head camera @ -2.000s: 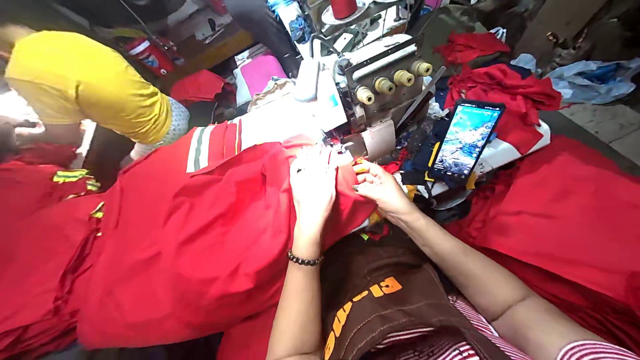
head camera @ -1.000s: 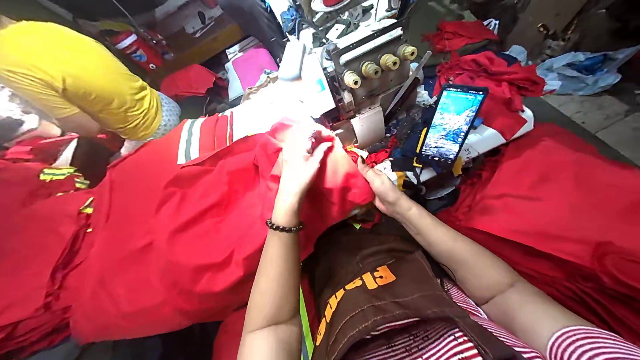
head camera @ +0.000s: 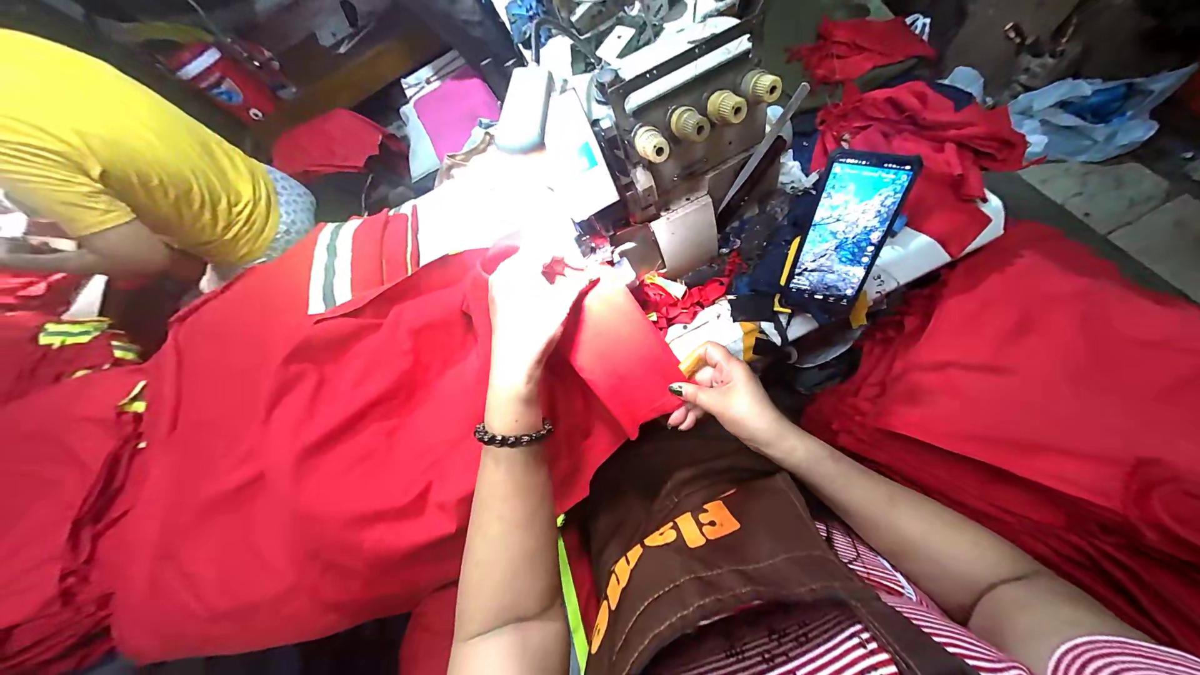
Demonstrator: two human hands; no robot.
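Red fabric (head camera: 328, 450) with a striped reflective band (head camera: 334, 267) spreads over the left and middle, up to an overlock sewing machine (head camera: 689, 122) with several cream tension knobs. On the fabric beside the machine's presser area lies my left hand (head camera: 530, 305), a beaded bracelet at its wrist; glare washes out its fingers, and their exact hold is unclear. My right hand (head camera: 727, 394) pinches the fabric's near right corner between thumb and fingers, holding that edge out flat. The needle and the presser foot cannot be made out in the bright light.
A lit smartphone (head camera: 851, 230) stands tilted right of the machine, near fabric scraps (head camera: 684, 302). Red cloth is piled (head camera: 1050, 375) at the right. A person in a yellow shirt (head camera: 141, 150) bends at the upper left, beside more red garments (head camera: 56, 450). A plastic bag (head camera: 1087, 117) lies far right.
My right hand has moved away from the machine, toward my body, with the fabric's edge. A flat flap of red fabric now shows between my hands. My left hand remains near the machine.
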